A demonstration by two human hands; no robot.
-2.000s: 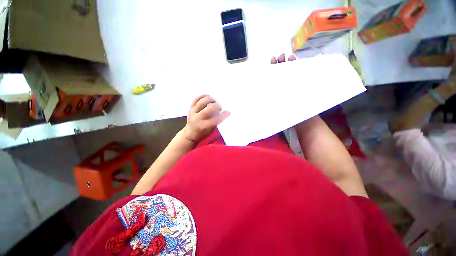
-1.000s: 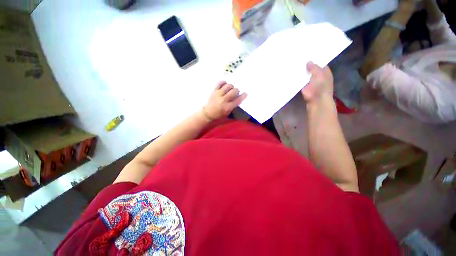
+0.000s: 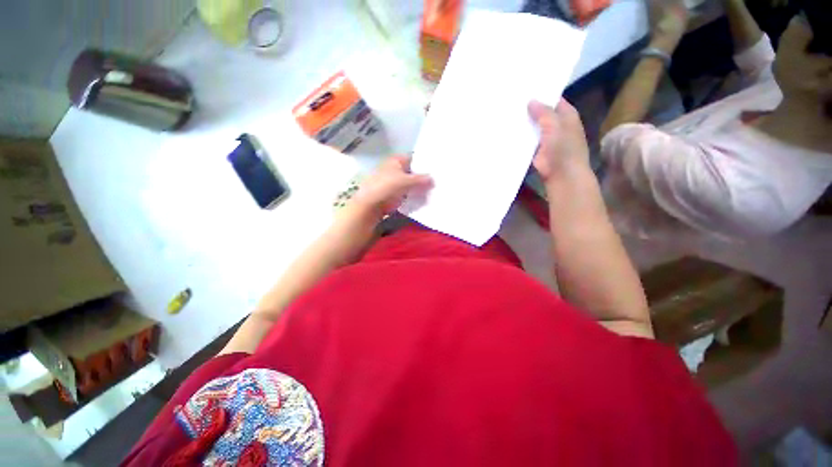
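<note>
A white paper sheet or stack (image 3: pixel 488 123), longer than my hands, is held above the table's front edge. My left hand (image 3: pixel 394 185) grips its lower left corner, thumb on top. My right hand (image 3: pixel 558 141) grips its right edge, thumb on top. The fingers under the paper are hidden. Small dot stickers (image 3: pixel 347 192) lie flat on the table beside my left forearm. An orange and white retail box (image 3: pixel 338 113) stands behind them.
A smartphone (image 3: pixel 258 171), a yellow-green item (image 3: pixel 180 301), a steel kettle or thermos (image 3: pixel 132 89) and a tape roll (image 3: pixel 265 29) are on the table (image 3: pixel 196 233). Large cartons (image 3: pixel 55 233) stand left. A person's pink sleeve (image 3: pixel 702 169) is at right, above a floor carton (image 3: pixel 716 310).
The view has swung, bringing the kettle and tape roll into sight. The paper has turned more upright. My right hand went from under the paper to its right edge.
</note>
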